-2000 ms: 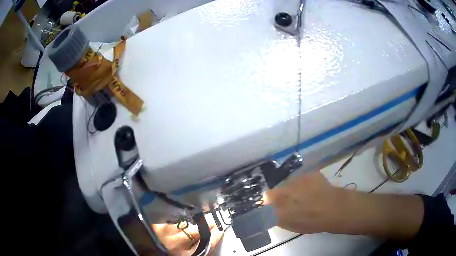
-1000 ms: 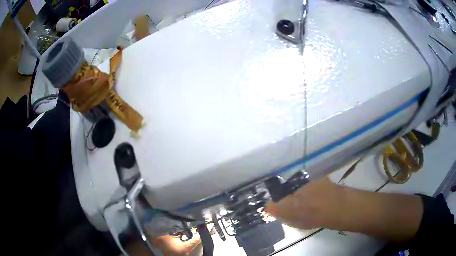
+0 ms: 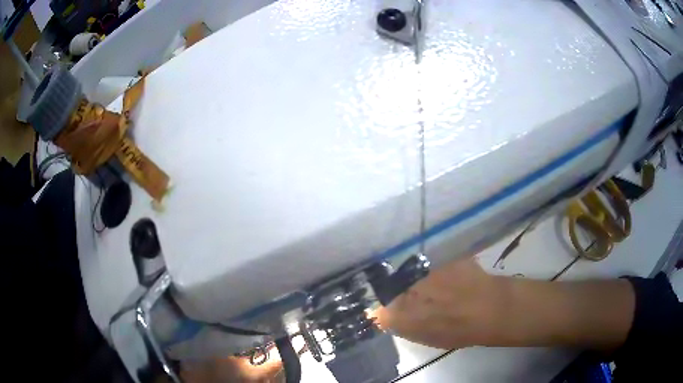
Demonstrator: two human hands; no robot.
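The white sewing machine head (image 3: 299, 149) with a blue stripe fills the middle of the view. My right hand (image 3: 442, 307) reaches in from the right, behind the needle-end metal parts; its fingers are hidden there. The grey attachment (image 3: 365, 360) hangs just left of and below it. My left hand (image 3: 232, 369) shows only as a lamp-lit piece at the bottom edge, mostly hidden behind the take-up guard (image 3: 150, 322) and cut off by the picture. I cannot tell what either hand holds. No fabric is clearly visible at the needle.
Yellow-handled shears (image 3: 599, 221) lie on the white bed at the right, near thin dark sticks. A grey capped post (image 3: 54, 103) with orange-brown tape (image 3: 105, 142) stands at the head's left end. A white cloth band (image 3: 650, 97) wraps the arm. A white spool (image 3: 84, 43) is behind.
The machine head has shifted left in view and its needle end sits lower. My left hand shows less at the bottom edge. My right hand stays beside the needle-end parts.
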